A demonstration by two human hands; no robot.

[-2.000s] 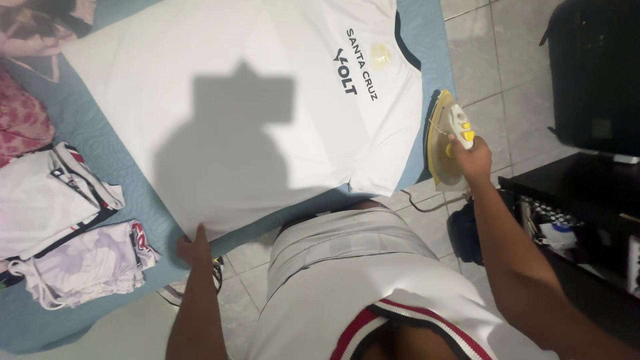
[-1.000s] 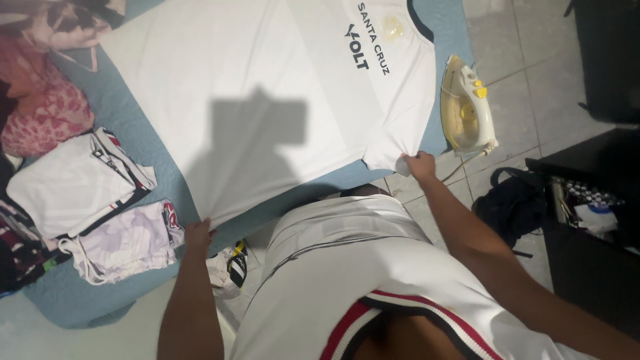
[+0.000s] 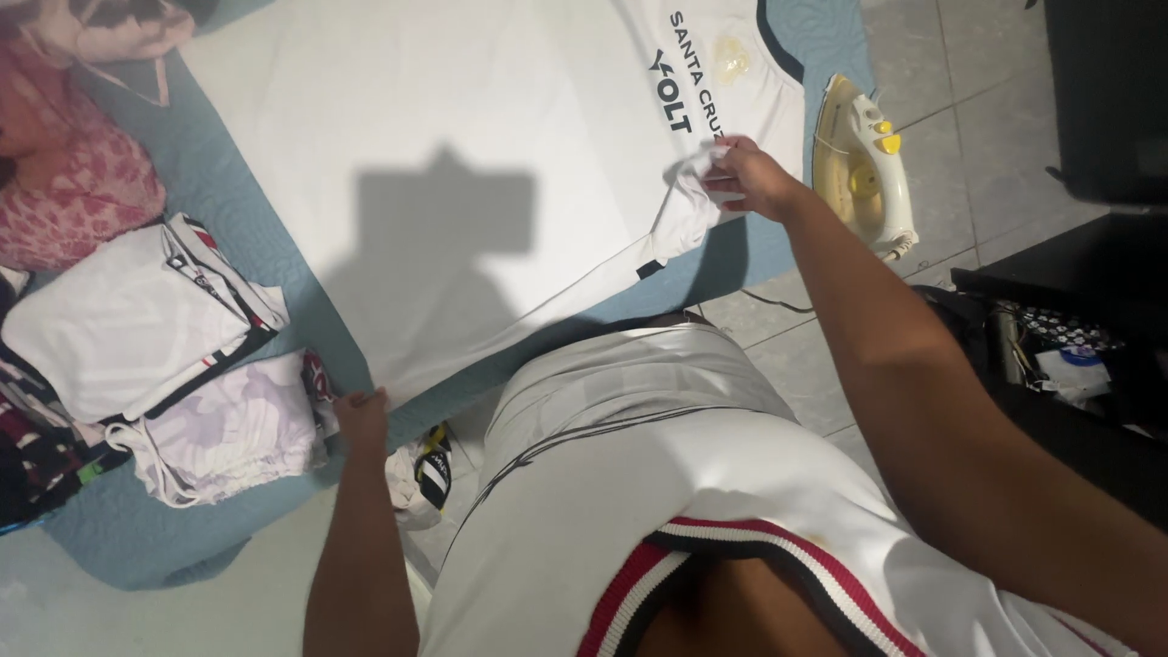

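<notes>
A white jersey (image 3: 566,109) with dark lettering and a dark collar lies spread on a blue cloth (image 3: 265,233). My left hand (image 3: 363,411) pinches the jersey's lower corner at the cloth's near edge. Gathered white fabric of the sleeve is in the fingers of my right hand (image 3: 744,178), just below the lettering, and that part is folded inward. A white and yellow clothes iron (image 3: 862,173) stands to the right of my right hand, beside the jersey's shoulder, at the cloth's right edge.
Folded white clothes (image 3: 128,319), folded pale patterned shorts (image 3: 228,433) and a pink patterned fabric (image 3: 73,182) lie on the left. A black shelf (image 3: 1077,265) holding small items stands at the right. A cord (image 3: 776,301) hangs over the tiled floor (image 3: 995,164).
My right hand, earlier on the iron's handle, released it, took the jersey's sleeve, and has since moved up and inward with it. The iron now stands upright. My left hand stays at the corner.
</notes>
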